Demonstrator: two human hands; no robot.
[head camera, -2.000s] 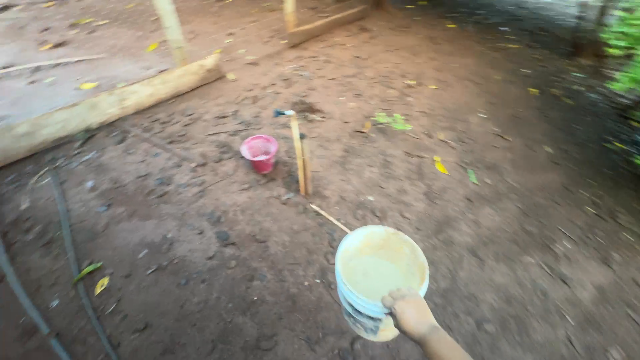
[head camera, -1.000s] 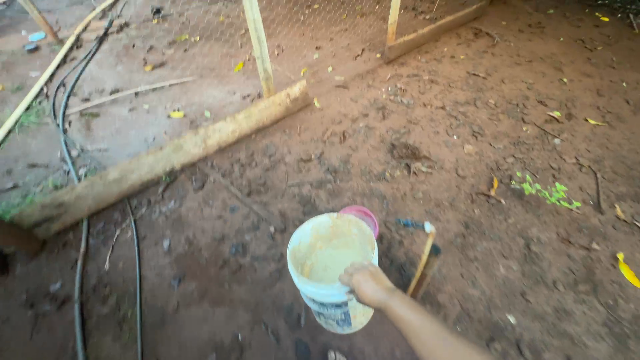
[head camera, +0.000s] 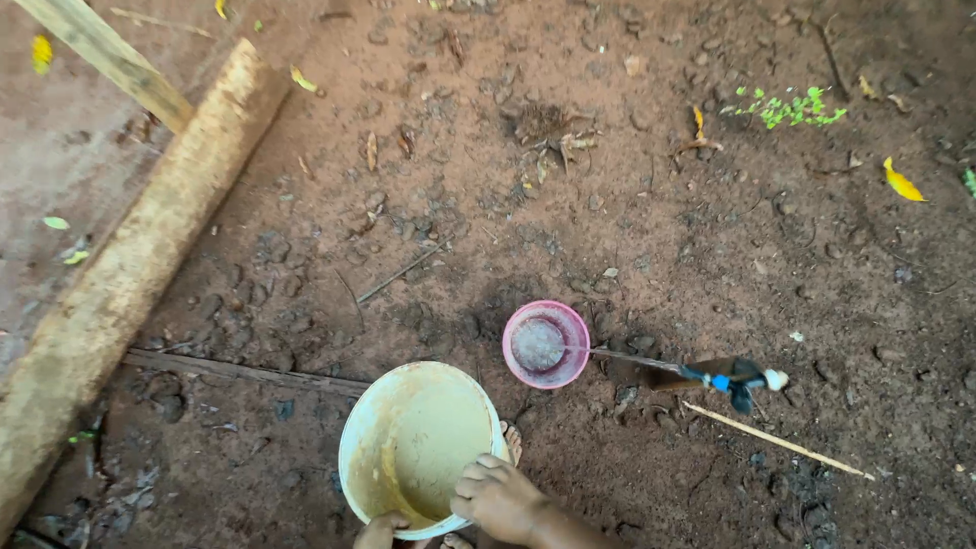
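Observation:
A white plastic bucket (head camera: 358, 450), its inside coated tan, is held over my bare feet at the bottom of the view. My right hand (head camera: 499, 496) grips its rim on the right. My left hand (head camera: 381, 530), partly cut off by the lower edge, holds the near rim. A pink plastic pail (head camera: 583, 335) stands on the soil just beyond the bucket. Water runs in a thin stream into it from a tap with a blue band (head camera: 720, 383), to the right. My hands touch neither the pail nor the tap.
A long wooden log (head camera: 130, 282) lies across the left, with a wooden post (head camera: 114, 65) against it. A thin stick (head camera: 778, 440) lies below the tap. A dark wood strip (head camera: 244, 372) reaches toward the bucket. Leaves and a small green plant (head camera: 797, 110) dot the soil.
My left hand has come into view on the bucket, which only my right hand held before. The pail and tap are nearer, and the view has tipped down.

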